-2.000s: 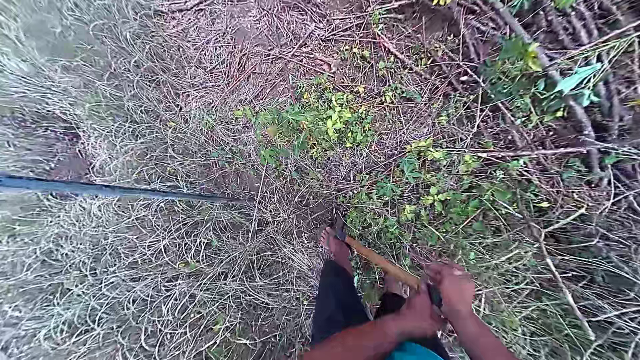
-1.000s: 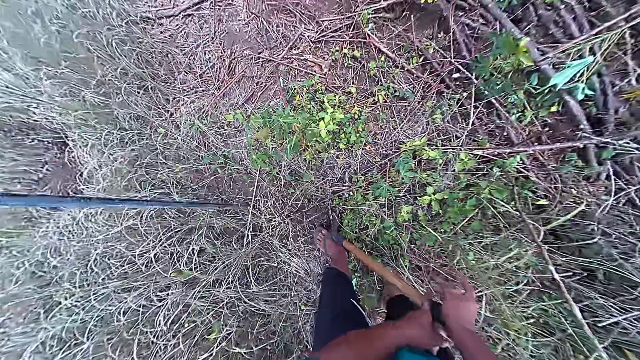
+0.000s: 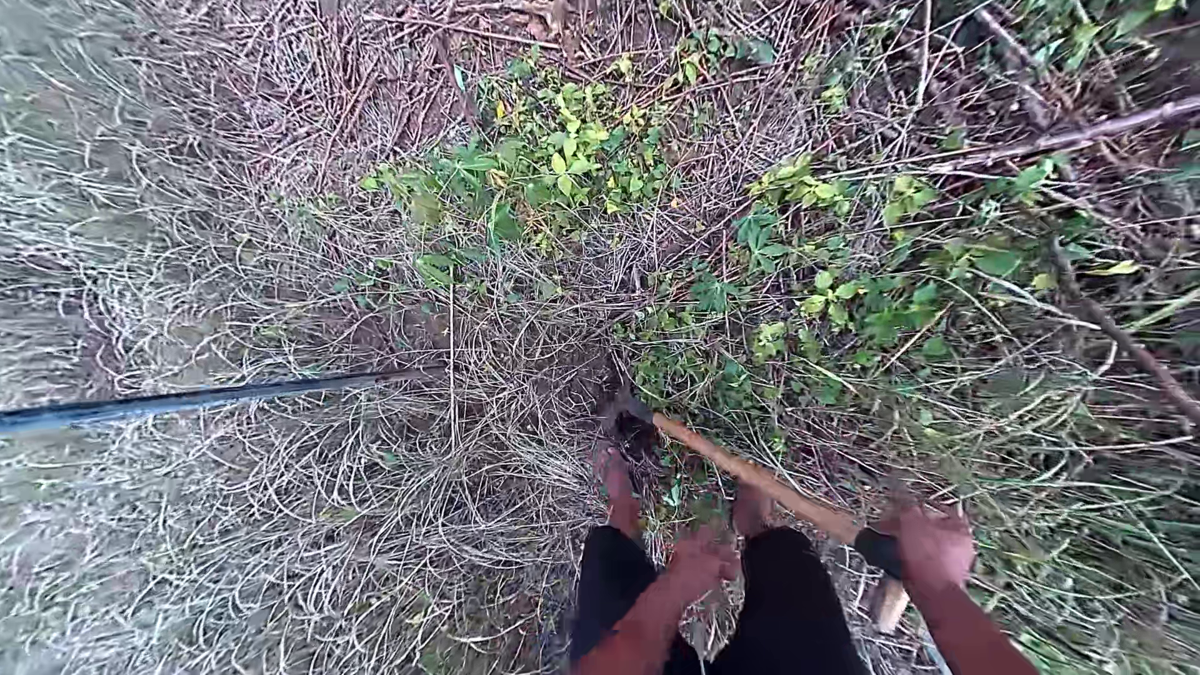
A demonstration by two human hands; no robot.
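A hoe-like tool with a wooden handle (image 3: 764, 480) slants from the dark metal head (image 3: 628, 410) near my feet to my right hand (image 3: 930, 544). That hand is closed on the handle by a black wrapped section (image 3: 878, 551). My left hand (image 3: 701, 561) is off the handle, blurred, over the gap between my legs; its fingers are not clear. The tool's head rests at the ground just beyond one bare foot (image 3: 616, 473), partly among dark soil or roots. My other bare foot (image 3: 752, 509) is under the handle.
A dark pole or pipe (image 3: 187, 398) comes in from the left edge and ends in dry grass (image 3: 403, 534). Green leafy plants (image 3: 572, 159) grow ahead. Dry sticks lie at the top, and a long branch (image 3: 1078, 139) reaches in from the right.
My left hand has let go of the handle and moved left of it. Earlier both hands were together on the handle. The view has shifted somewhat.
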